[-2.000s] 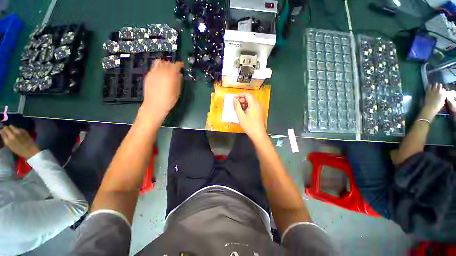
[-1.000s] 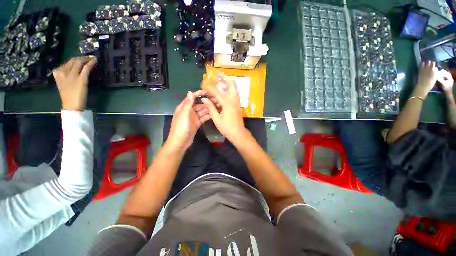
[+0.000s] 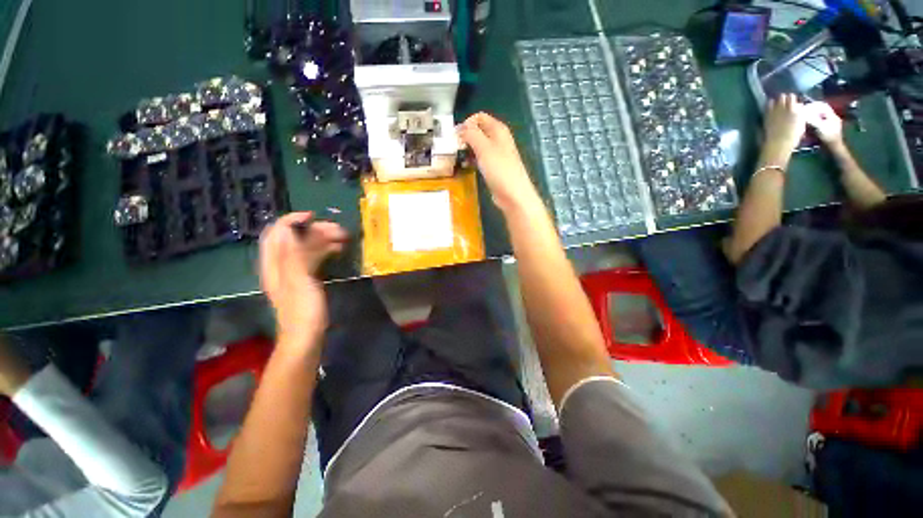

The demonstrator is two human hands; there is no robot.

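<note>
My left hand [image 3: 294, 265] is over the table's front edge, left of the orange pad [image 3: 372, 238]. A small dark part, blurred, shows between its fingers. My right hand [image 3: 491, 147] is raised at the right side of the white-grey screw feeder [image 3: 383, 111], fingertips close together; whether they hold anything is hidden. The pad lies in front of the feeder with a white square [image 3: 421, 221] on it. The black blister tray [image 3: 207, 207] at the left has silvery modules [image 3: 187, 132] along its back rows and one at its left edge.
Glossy black parts [image 3: 329, 111] are heaped left of the feeder. A clear tray [image 3: 582, 137] and a filled clear tray [image 3: 678, 126] lie to the right. A stacked black tray [image 3: 63, 192] is far left. A teal cylinder [image 3: 476, 46] is behind the feeder. Neighbours' arms [image 3: 767, 192] are at both sides.
My hands were together at the pad and are now apart: the left moved left, the right up to the feeder's side. The neighbour's hand has left the black tray. The view has shifted.
</note>
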